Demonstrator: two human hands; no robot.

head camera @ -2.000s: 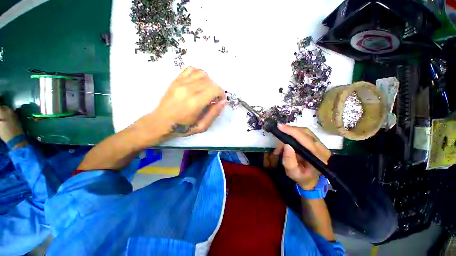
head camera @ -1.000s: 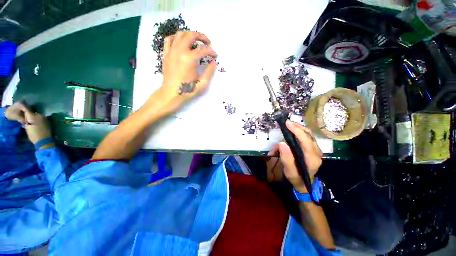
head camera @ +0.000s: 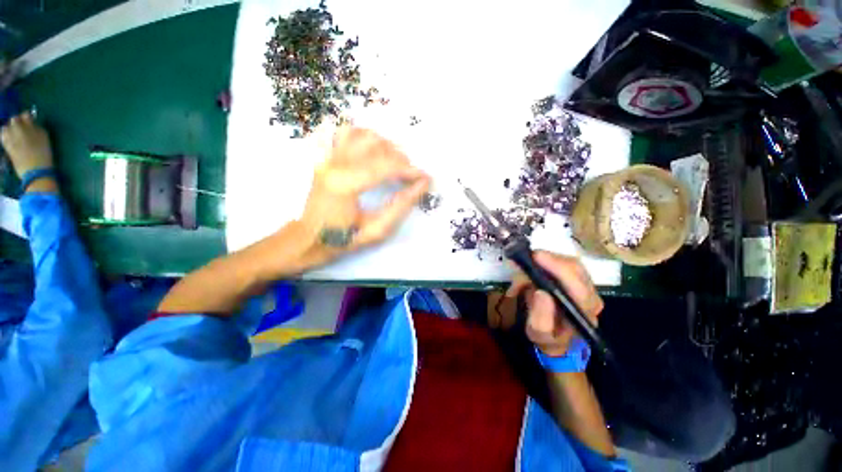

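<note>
My right hand holds the soldering iron, its thin tip pointing up-left over the white sheet. My left hand is slightly blurred, thumb and fingertips nearly together beside a small cluster of tiny metal parts. Whether it pinches a part cannot be told. A pile of dark green-black components lies at the sheet's upper left. Dark, purple-silver glinting components lie at right, with more below, close to the iron's shaft.
Round tan container with a whitish-silver heap stands right of the piles. Solder spool sits on the green mat at left. Black fan box stands upper right, yellow sponge far right. Another person's hand is at far left.
Compared with one second ago, my left hand has come down from the green-black pile to the small cluster. The iron's tip has swung left and lower, towards the cluster. The other person's hand moved up.
</note>
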